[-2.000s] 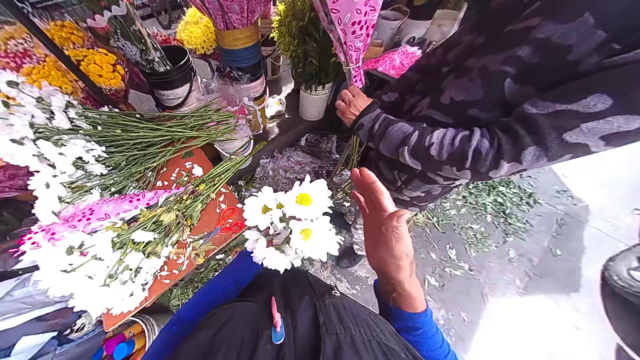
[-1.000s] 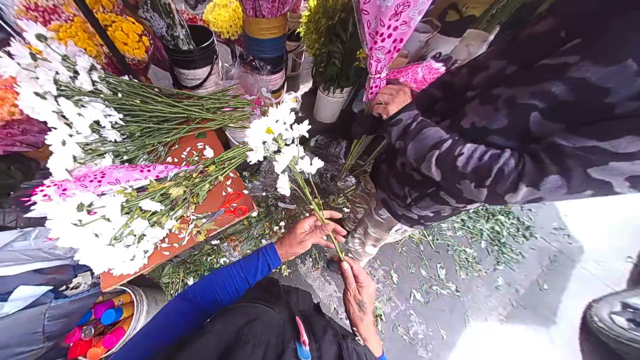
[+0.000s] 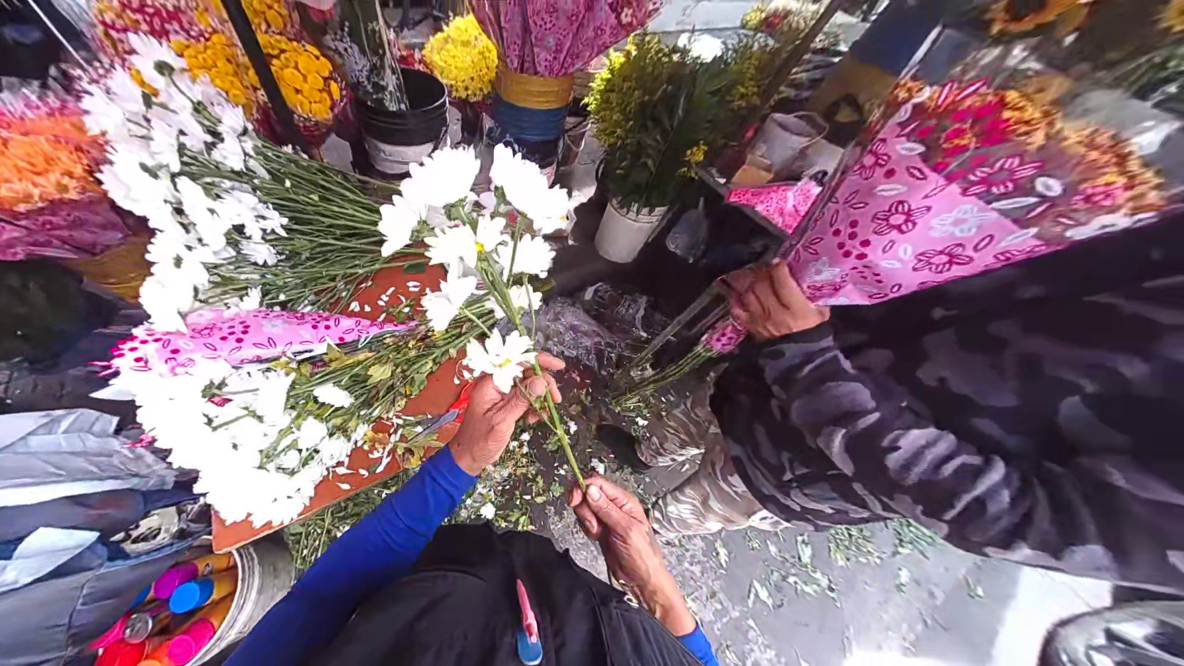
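Note:
My left hand point(image 3: 504, 407) is closed around the upper green stems of a small bunch of white daisy-like flowers point(image 3: 481, 250), whose blooms point up and away from me. Lower down, the fingertips of my right hand point(image 3: 610, 518) pinch the end of a stem point(image 3: 561, 435). Beside my left hand, red-handled scissors point(image 3: 453, 412) lie on an orange-brown board point(image 3: 356, 476). Many white flowers point(image 3: 240, 444) with long stems cover that board, a pink patterned wrapper point(image 3: 259, 339) among them.
At right, a person in a camouflage sleeve point(image 3: 888, 453) holds a bouquet in pink patterned wrap point(image 3: 906, 217). Buckets of flowers, including a white bucket point(image 3: 629, 231), stand behind. A tub of coloured cans point(image 3: 254, 592) is at lower left. Cut leaves point(image 3: 786, 564) litter the floor.
Two seconds ago my right hand was open beside the white flowers; now it pinches a stem end. The other person's pink-wrapped bouquet has tilted over to the right.

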